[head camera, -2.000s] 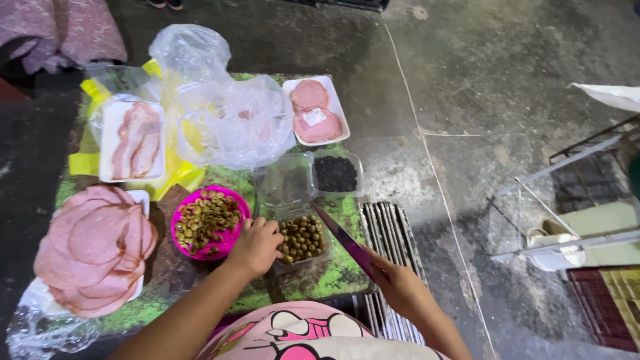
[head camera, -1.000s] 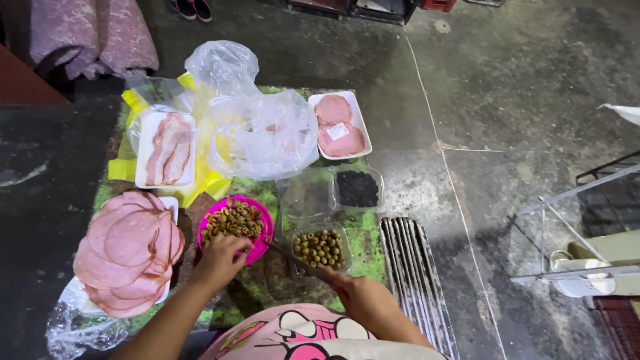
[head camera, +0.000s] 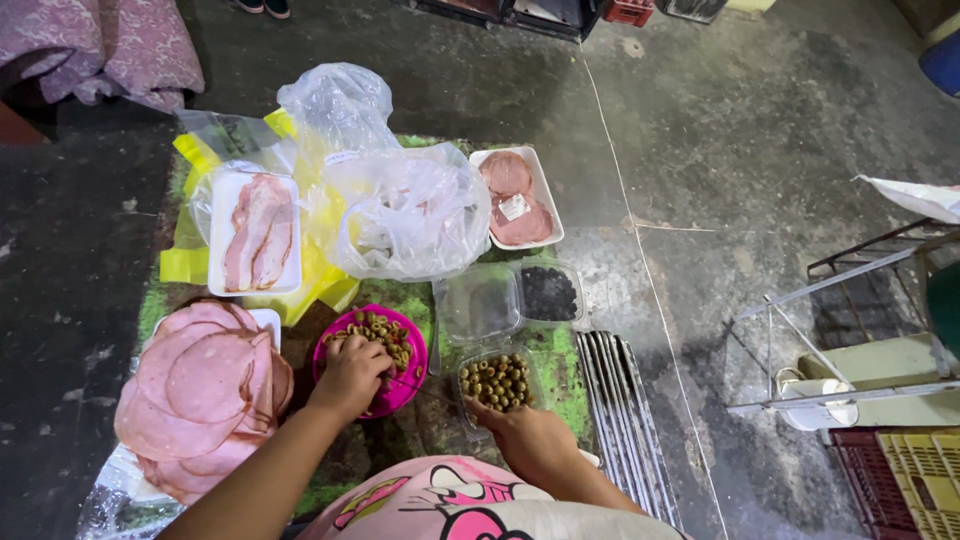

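My left hand is over the left side of a pink plastic bowl of sliced green olives; its fingertips are hidden, so what they hold cannot be told. My right hand grips a knife, its blade pointing left to the bowl's right edge. That hand is at the lower edge of a clear plastic container of whole green olives. Above stands another clear container, its lid folded back, with black pieces in it. Sliced ham is piled left of the bowl.
Bacon lies on a white foam tray, beside plastic bags and yellow bags. A second foam tray holds round meat slices. Ridged metal bars line the table's right edge. A metal frame stands on the floor at right.
Two seconds ago my left hand was at the container of whole olives; it has moved left to the pink bowl. The knife has come down from beside that container towards the bowl. The view has shifted.
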